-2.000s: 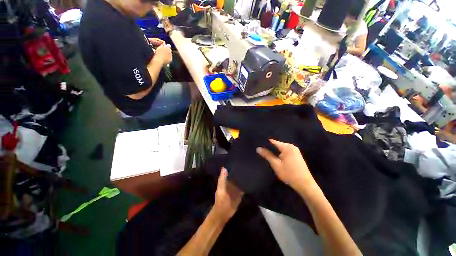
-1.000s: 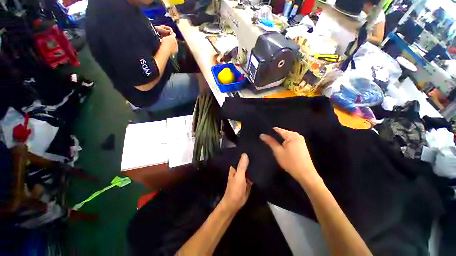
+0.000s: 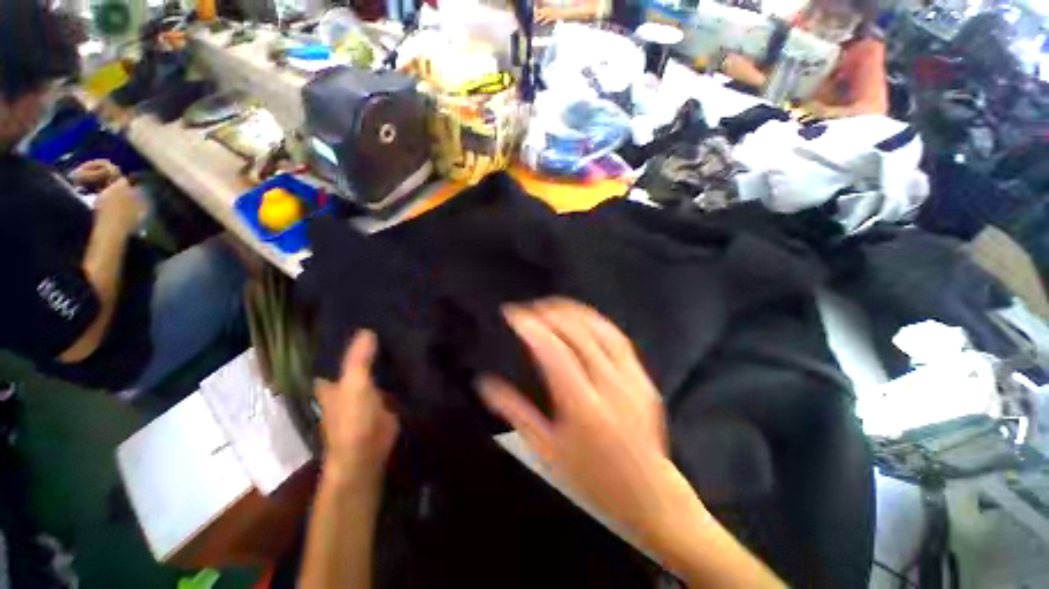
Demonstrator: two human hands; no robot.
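Observation:
A large matte black garment piece [image 3: 736, 299] is spread over the table and hangs down toward my lap. My left hand [image 3: 355, 405] grips its near left edge, thumb on top and fingers hidden beneath. My right hand [image 3: 587, 385] is over the middle of the cloth, fingers spread and slightly blurred. I cannot tell whether its fingertips touch the cloth.
Beyond the cloth are a blue tray [image 3: 274, 214] with a yellow item, a dark box-like device [image 3: 370, 132], an orange board [image 3: 569, 190] and a plastic bag [image 3: 581, 127]. A person [image 3: 58, 253] sits at left, near a white-topped box [image 3: 184, 466]. A sewing machine's parts show at right.
The view has turned right, so the tray and seated person appear farther left. My right hand has opened from its pinch on the cloth. My left hand still holds the edge.

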